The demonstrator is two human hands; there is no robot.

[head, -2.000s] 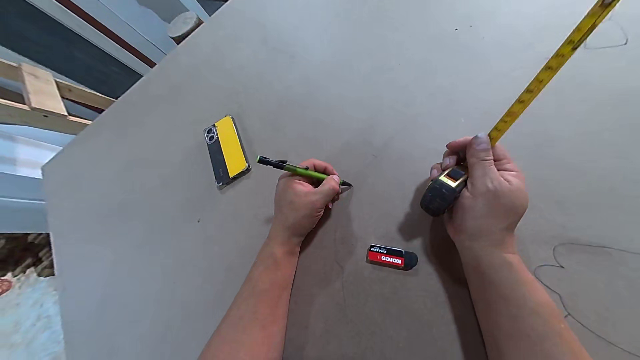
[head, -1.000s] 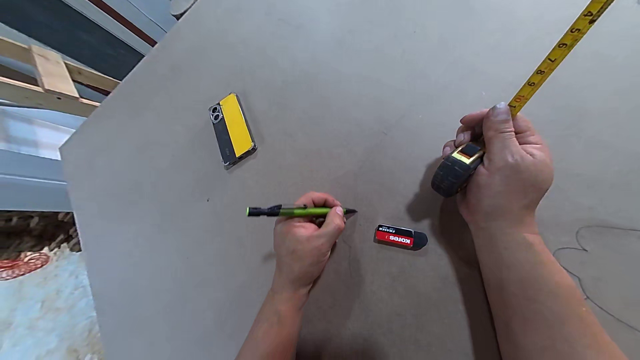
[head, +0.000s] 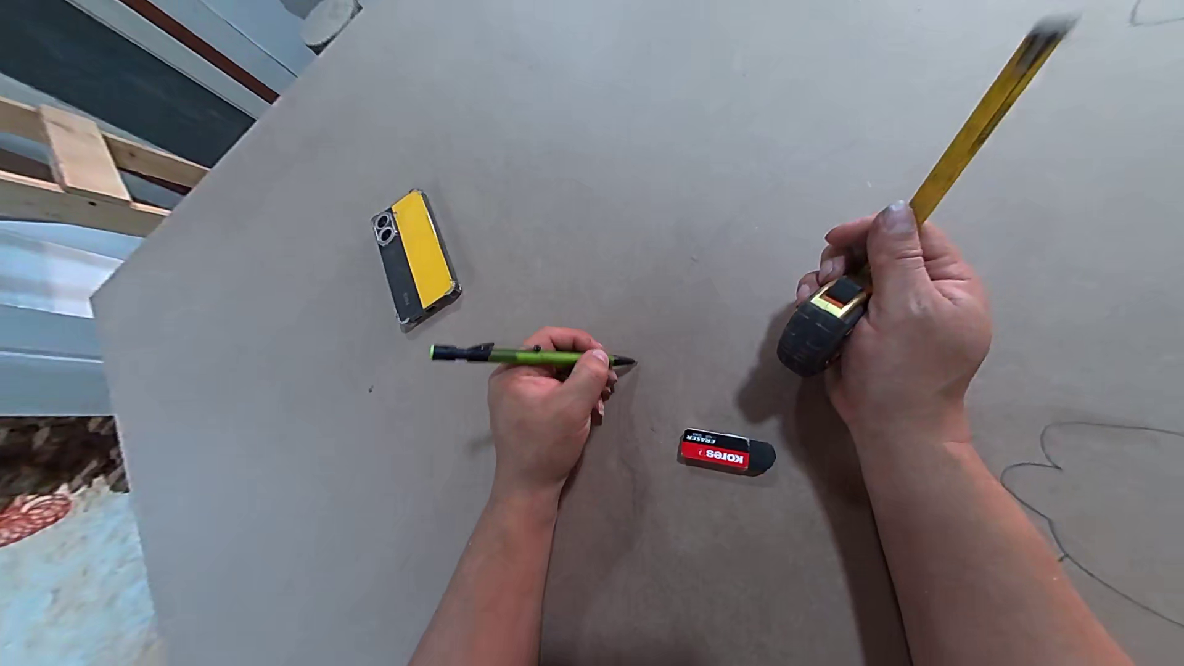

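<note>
My left hand (head: 546, 416) grips a green and black mechanical pencil (head: 518, 356), its tip at the surface of a large grey-brown board (head: 277, 518). Faint marks show just below the tip. In my right hand (head: 911, 314) is a black and yellow tape measure (head: 819, 328), held above the board. Its yellow blade (head: 980, 125) sticks out toward the upper right, with the end blurred. Between the hands, nearer to me, lies a black Kores eraser (head: 726, 451) with a red band. A phone in a yellow and black case (head: 416, 259) rests up and left of my left hand.
Curved pencil lines (head: 1036, 509) run over the board at the right, partly behind my right forearm. Beyond the board's left edge are a wooden frame (head: 88, 157) and a pale, stained sheet-like surface (head: 74, 573). A round grey object (head: 328, 20) stands by the upper left edge.
The tape blade now shows its end and a shorter length; before, it ran out of view at the upper right. The pencil has turned from slanted to nearly level across the view.
</note>
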